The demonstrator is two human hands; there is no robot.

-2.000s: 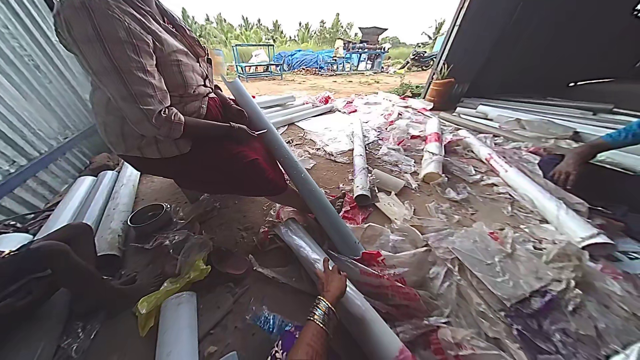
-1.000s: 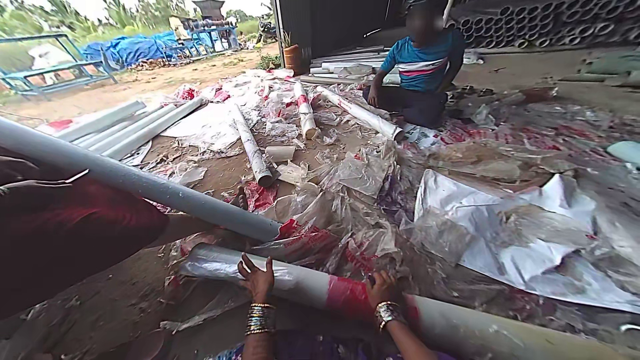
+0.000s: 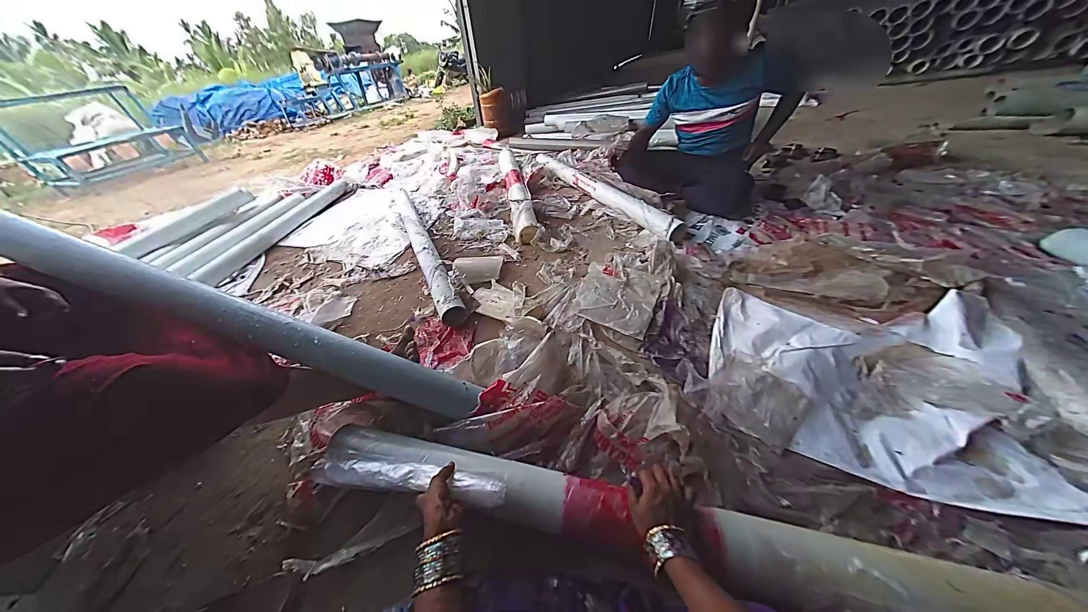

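Observation:
A long pale plastic pipe [image 3: 527,497] lies across in front of me, with clear film around its left end and a red printed band [image 3: 599,507] farther right. My left hand [image 3: 442,506], with bangles at the wrist, rests against the near side of the pipe by the film; whether it grips is unclear. My right hand [image 3: 659,501] lies over the pipe at the red band, its fingers curled on the far side. Crumpled clear and red-printed plastic film [image 3: 544,416] lies just beyond the pipe. A grey pipe [image 3: 255,319] slants down from the left, its lower end close to the film.
Another person in dark red cloth [image 3: 127,408] is close at my left, beside the grey pipe. A person in a blue shirt [image 3: 710,110] sits on the ground farther back. White pipes [image 3: 255,229], a white sheet [image 3: 850,408] and scattered film cover the ground; stacked pipes [image 3: 960,34] stand behind.
The view has swung far to the right. Two seconds ago only one of my hands showed, on the pipe; now both are at it. My left hand's fingers, spread a second ago, are closer together.

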